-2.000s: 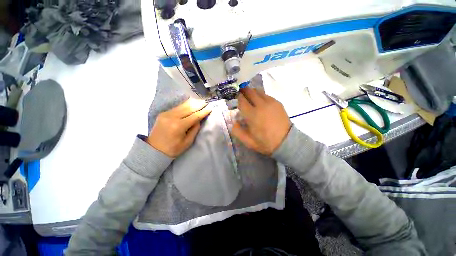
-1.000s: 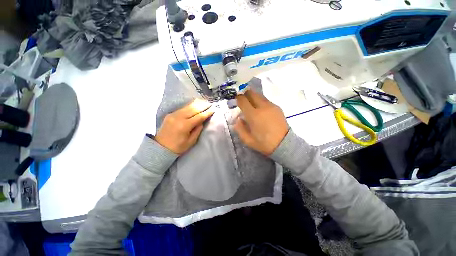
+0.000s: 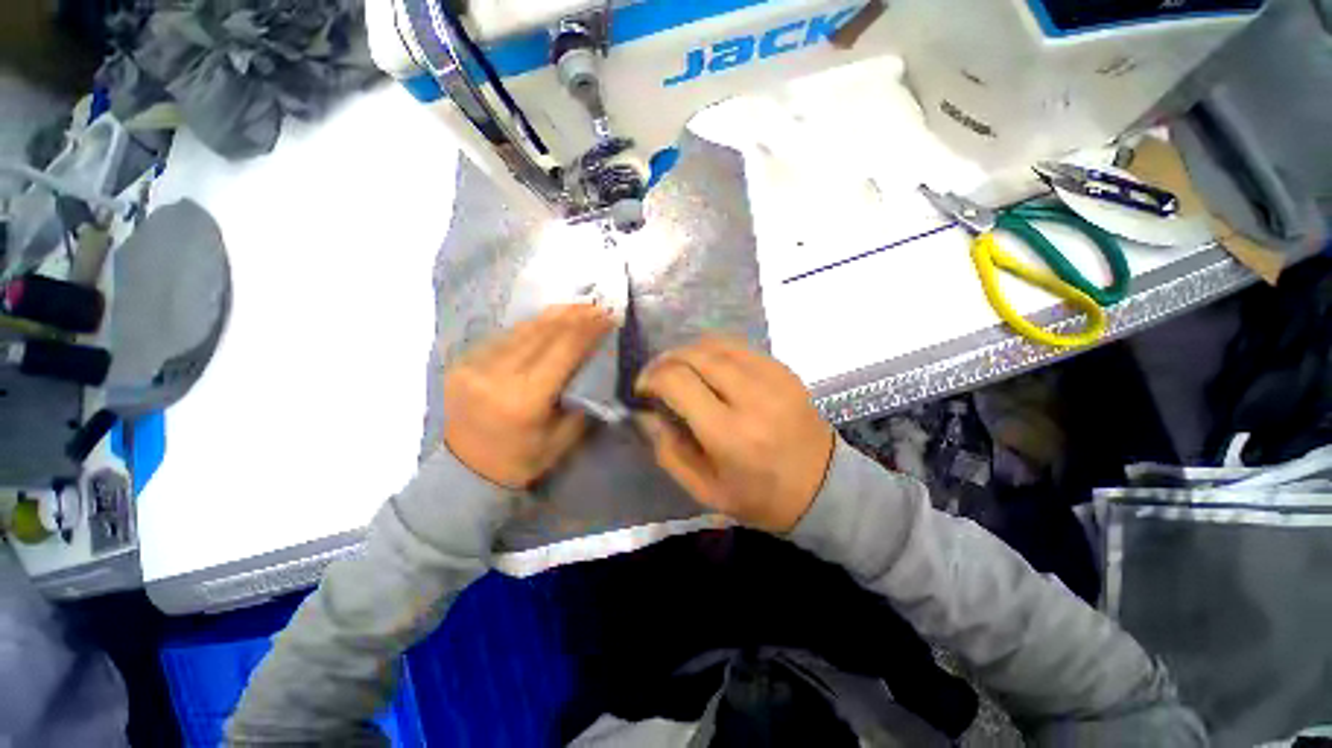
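A grey garment panel (image 3: pixel 701 263) with a pale lower border lies under the lit head of the white sewing machine (image 3: pixel 935 88). The presser foot area (image 3: pixel 606 190) is above the panel, with a dark slit or fold running from it toward me. My left hand (image 3: pixel 519 392) is on the panel left of the slit, slightly blurred, its fingers pinching cloth. My right hand (image 3: pixel 745 431) is right of the slit, thumb and fingertips closed on the cloth. A small pale edge of cloth shows between the hands. What lies under the fingers is hidden.
Scissors with yellow and green loops (image 3: pixel 1045 285) lie at right beside a slim black tool (image 3: pixel 1110 187). Rounded grey pieces (image 3: pixel 168 307) sit at the left table edge. A grey cloth bundle (image 3: pixel 241 66) is behind. Blue plastic (image 3: pixel 497 658) is below; panels (image 3: pixel 1220 599) are stacked low right.
Both hands have moved back from the needle toward me and now pinch the cloth. The rounded lighter piece that lay flat on the panel no longer shows flat. The view has shifted.
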